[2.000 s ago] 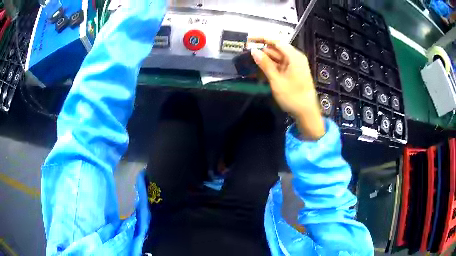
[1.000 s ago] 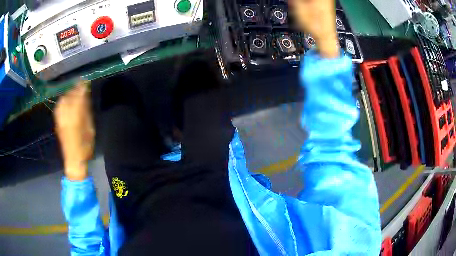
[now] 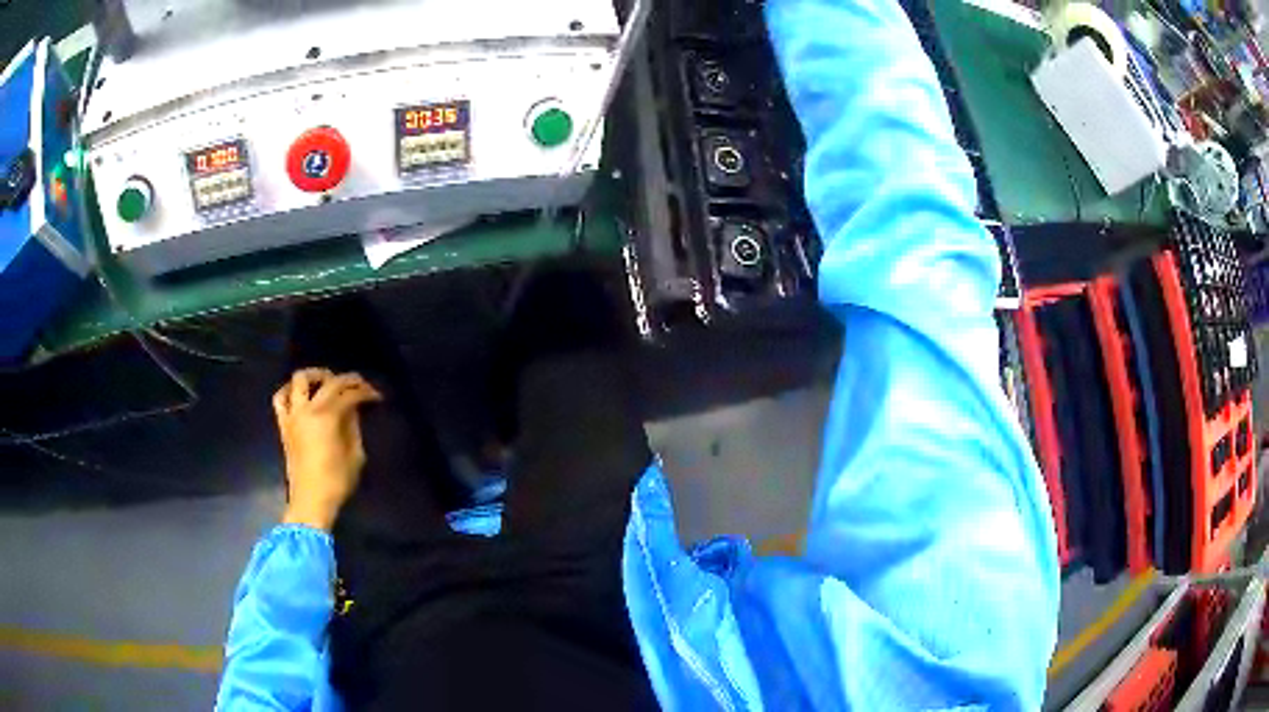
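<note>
The black parts tray (image 3: pixel 678 237) lies on the green bench right of the press machine (image 3: pixel 365 118). Small black parts with pale rings (image 3: pixel 746 249) sit in its pockets near the left side. My right sleeve reaches over the tray and hides much of it; my right hand is cut off by the top edge. My left hand (image 3: pixel 323 435) rests over my dark-clothed lap, fingers slightly curled and apart, with nothing visible in it.
The panel has green buttons (image 3: pixel 548 125), a red button (image 3: pixel 317 160) and lit red displays (image 3: pixel 433 136). A blue box (image 3: pixel 39 223) is at far left with cables below. Red and black upright slabs (image 3: pixel 1113 417) stand at right; a tape roll (image 3: pixel 1087 28) is at upper right.
My left hand has come down from the bench side and rests over my lap. My right arm has reached further up over the tray, its hand leaving the picture. The view has shifted right.
</note>
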